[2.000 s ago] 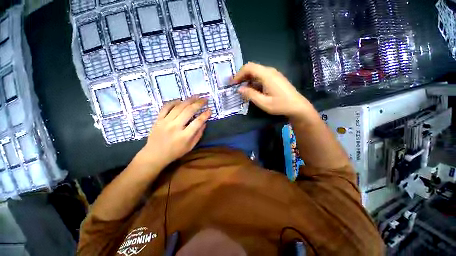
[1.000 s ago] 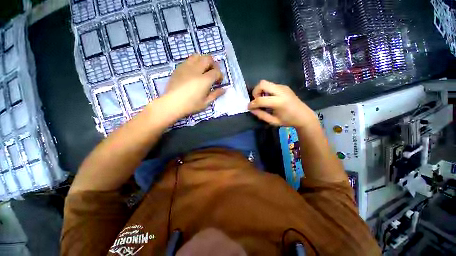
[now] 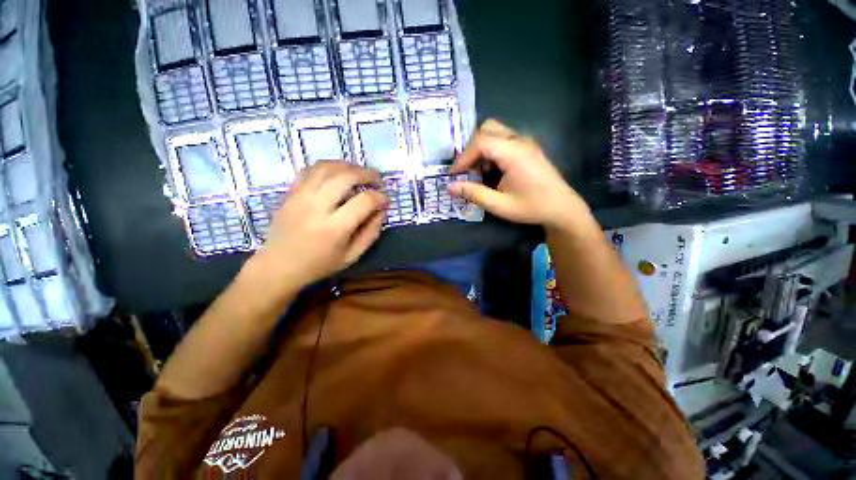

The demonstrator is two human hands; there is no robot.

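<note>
A whitish blister tray (image 3: pixel 476 103) lies in front of me with rows of phone front housings. The front right housing (image 3: pixel 435 136) sits in its pocket, with a key grid (image 3: pixel 435 199) below its pale window. My right hand (image 3: pixel 512 178) is at this housing's right side, thumb and index fingertips close together by the key grid. My left hand (image 3: pixel 324 217) lies over the middle of the front row with bent fingers, hiding the lower parts of housings there. Whether either hand grips anything is too small to tell. Housings behind also show key grids.
A second housing tray (image 3: pixel 47 281) is at the far left. A shiny keypad tray stack (image 3: pixel 704 112) stands to the right on the dark bench (image 3: pixel 544 80). A white-grey bench machine (image 3: pixel 671 272) is at the lower right. A blue cartoon-like item (image 3: pixel 542 291) shows beside my right arm.
One second ago my left hand was over the front right pocket, which looked plain white. Now it is back left, the pocket shows a housing, and my right hand has moved in to it.
</note>
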